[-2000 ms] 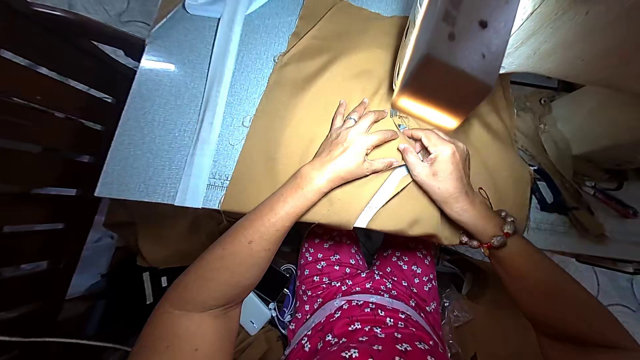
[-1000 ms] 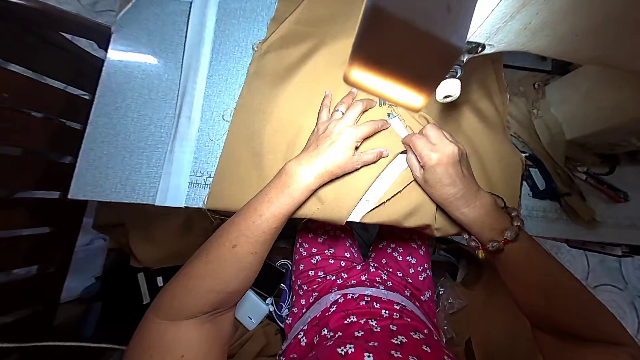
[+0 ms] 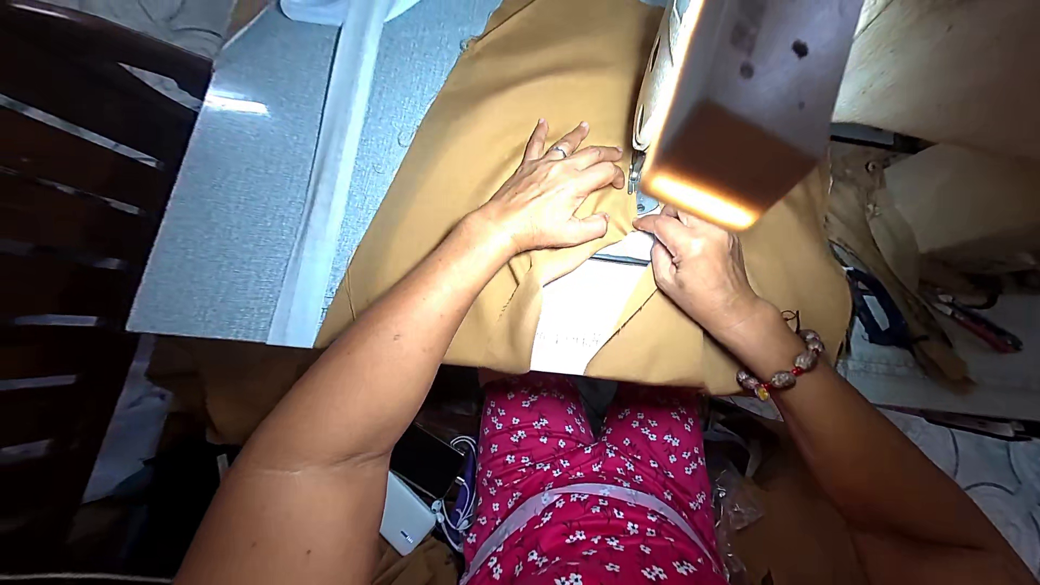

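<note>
Tan fabric (image 3: 455,195) lies over the table beneath a sewing machine head (image 3: 731,106), whose lamp glows at its lower edge. My left hand (image 3: 561,195), with a ring on one finger, rests spread on the fabric left of the presser foot (image 3: 634,172). My right hand (image 3: 699,256) pinches an edge of the tan fabric just below and right of the foot, under the lamp. Between the hands the fabric parts, and a white surface (image 3: 577,313) shows in the opening, with a dark line across it. The needle itself cannot be made out.
A blue-grey tabletop (image 3: 244,203) with a pale strip (image 3: 329,179) stretches left. Dark wooden slats (image 3: 81,203) stand at far left. Scissors or a similar tool (image 3: 983,321) and fabric pieces lie right. Below the table are a white device (image 3: 406,512), a dark phone and cables.
The fabric gap between my hands has widened, showing more white surface. The white strip beside my right fingers a second ago no longer shows there. The view has shifted.
</note>
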